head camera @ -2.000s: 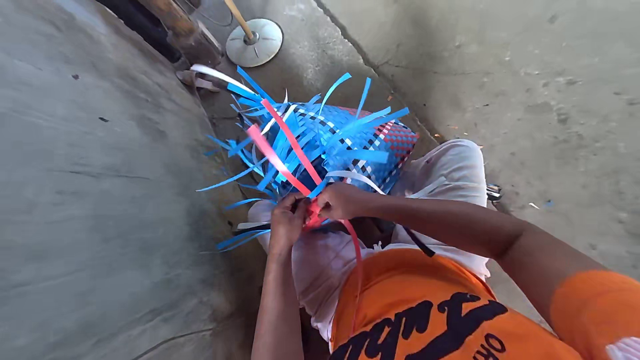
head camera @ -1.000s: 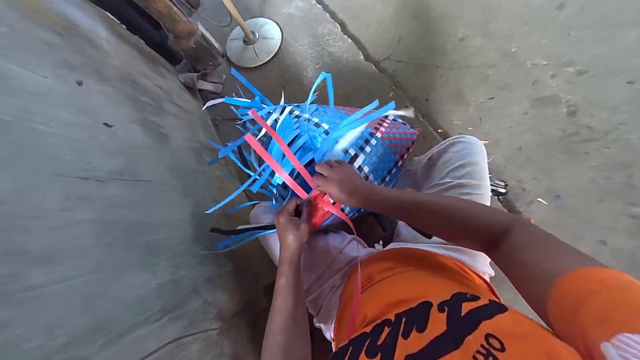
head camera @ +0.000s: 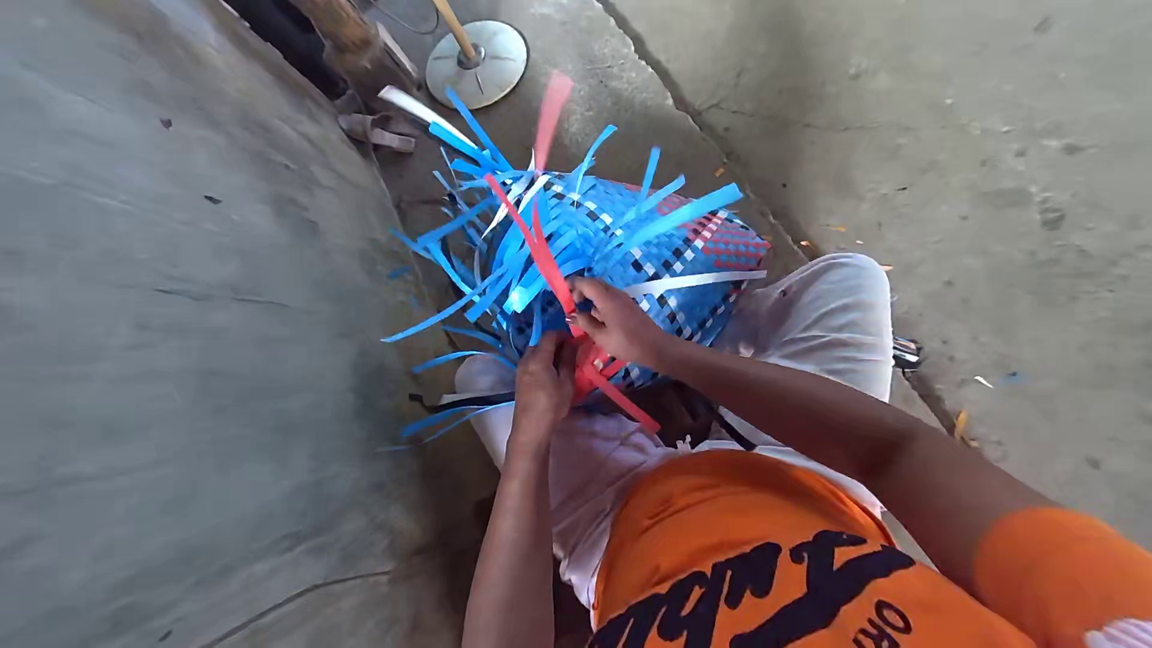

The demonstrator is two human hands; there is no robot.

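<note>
A woven plastic-strap basket, blue with black, white and red checks, lies across my lap, its loose blue strap ends spread out to the left and top. My left hand grips the basket's near edge beside a red woven patch. Just above and to the right, my right hand pinches a red plastic strap between thumb and fingers. A white strap sticks out past my right hand. My fingers partly hide the weave between them.
A grey wall rises close on the left. A round metal stand base with a wooden pole is at the top, near a sandal. Small scraps lie on the cracked concrete floor at right.
The red straps, side by side and pointing up-left before, now point different ways. My right hand has shifted from the basket's weave onto a red strap. My left hand stays at the near edge.
</note>
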